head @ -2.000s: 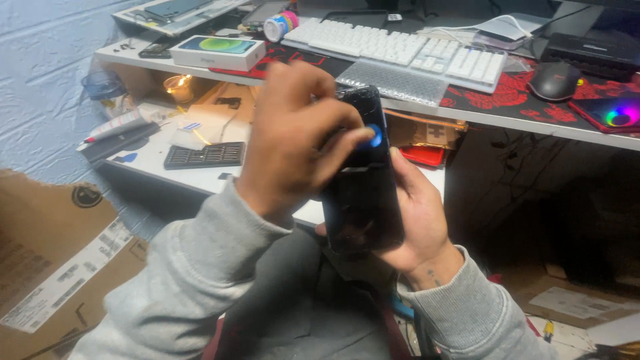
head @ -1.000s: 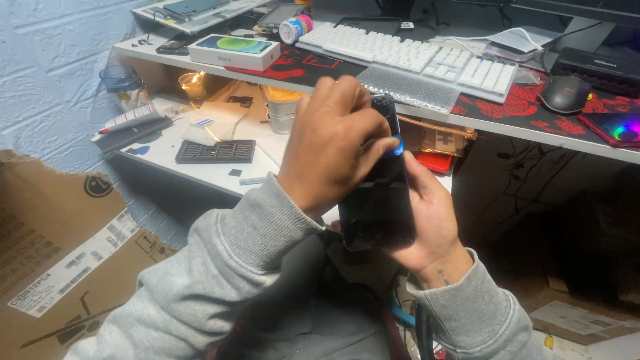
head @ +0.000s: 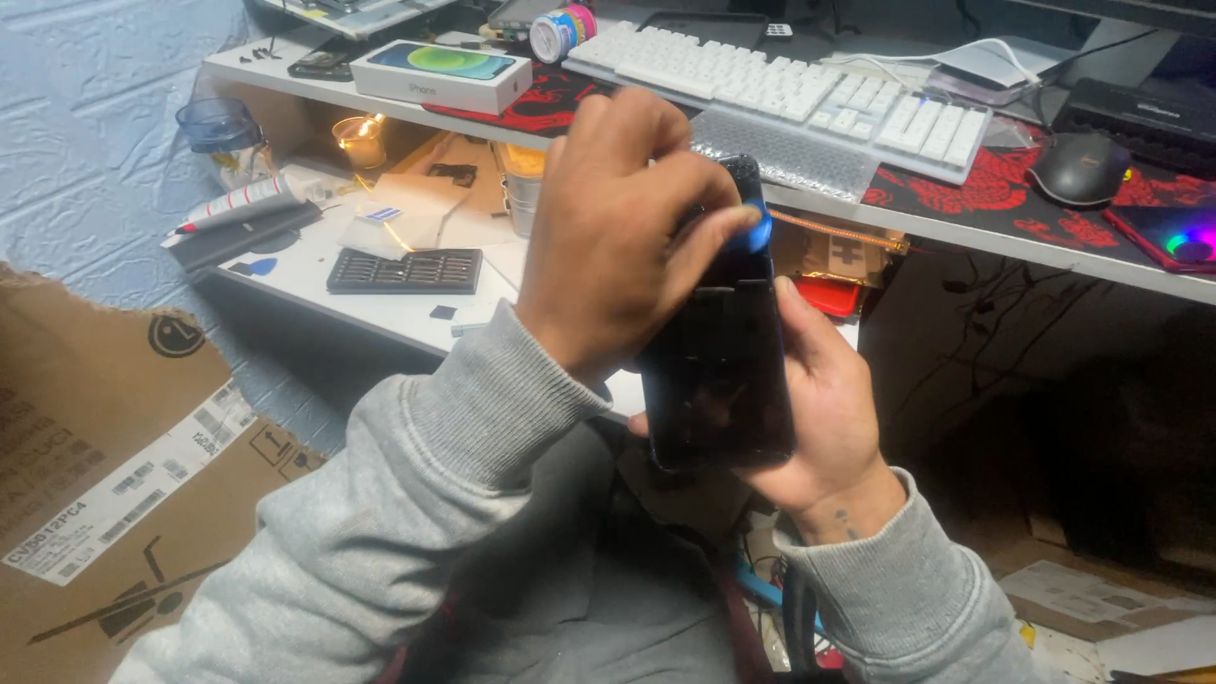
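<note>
A dark smartphone (head: pixel 727 380) with a glossy front lies tilted in my right hand (head: pixel 822 418), whose thumb is along its right edge and whose palm is beneath it. My left hand (head: pixel 608 228) is over the phone's upper left part, fingers curled. Its thumb tip touches a small blue piece (head: pixel 757 228) at the phone's upper right edge; whether the fingers also grip that piece is hidden. Part of the phone's top is covered by my left hand.
A white keyboard (head: pixel 750 81), a black mouse (head: pixel 1081 169) and an iPhone box (head: pixel 442 76) stand on the desk. On the lower shelf are a screwdriver bit tray (head: pixel 404 272), a metal bucket (head: pixel 521 190) and a blue pick-like piece (head: pixel 256 267). A cardboard box (head: pixel 85 380) is at left.
My left hand stays at the phone's upper part, its thumb by the blue piece, while the knuckles and fingers shift. My right hand keeps hold of the phone.
</note>
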